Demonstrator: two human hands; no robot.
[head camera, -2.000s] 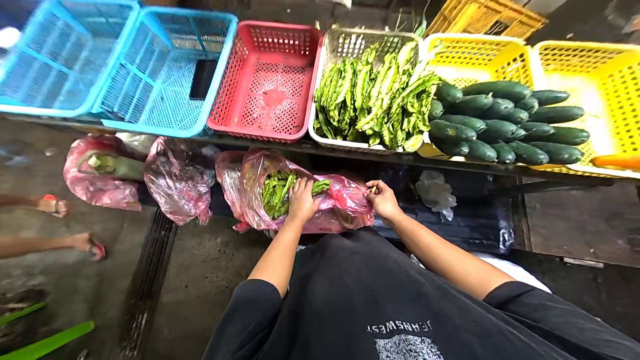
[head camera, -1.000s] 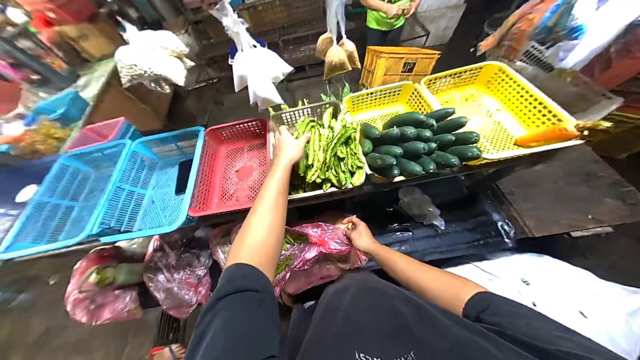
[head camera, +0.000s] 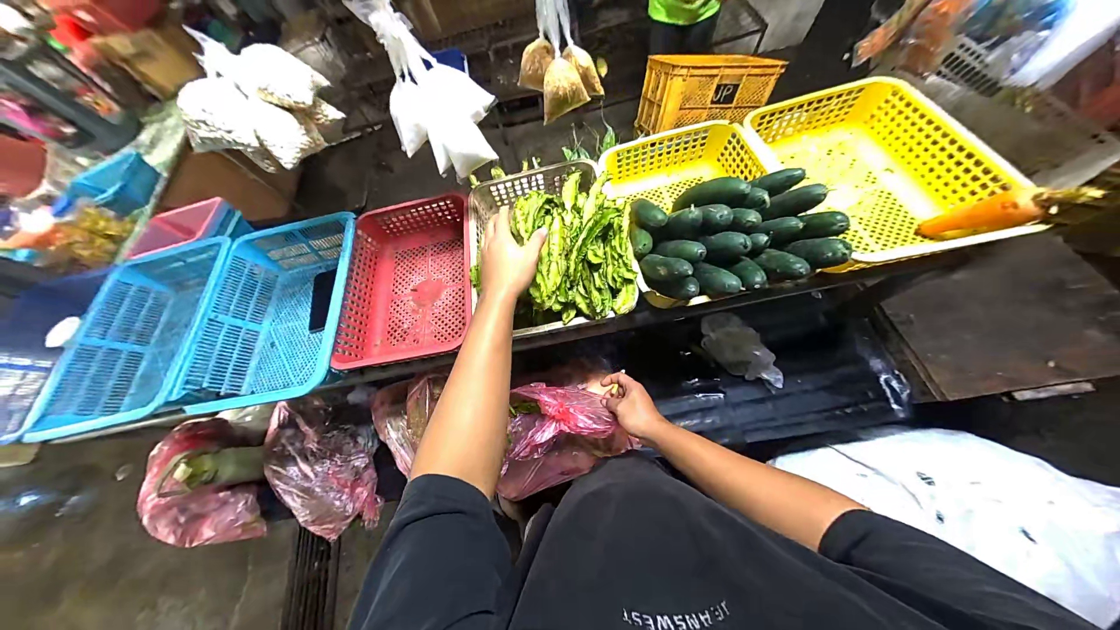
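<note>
My left hand (head camera: 510, 254) reaches over the left side of a pale plastic basket (head camera: 490, 197) and touches the green winged beans (head camera: 577, 245) heaped there; its thumb stands apart, and no bean shows gripped in it. Below the shelf edge, my right hand (head camera: 630, 407) pinches the gathered edge of a pink plastic bag (head camera: 569, 416), with a small yellowish bit at its fingertips. Green beans show a little inside the bag, partly hidden by my left forearm. Dark green cucumbers (head camera: 717, 236) lie in a yellow basket (head camera: 691, 144) just right of the beans.
A red basket (head camera: 411, 280) and blue baskets (head camera: 280, 289) stand to the left, one with a dark flat object (head camera: 322, 300). Another yellow basket (head camera: 892, 166) holds an orange vegetable (head camera: 984, 214). Filled plastic bags (head camera: 437, 109) hang ahead. Pink bags (head camera: 319, 468) lie lower left.
My left hand has left the beans in the pink bag and moved forward to the basket of winged beans. My right hand keeps hold of the bag. The view has tilted up.
</note>
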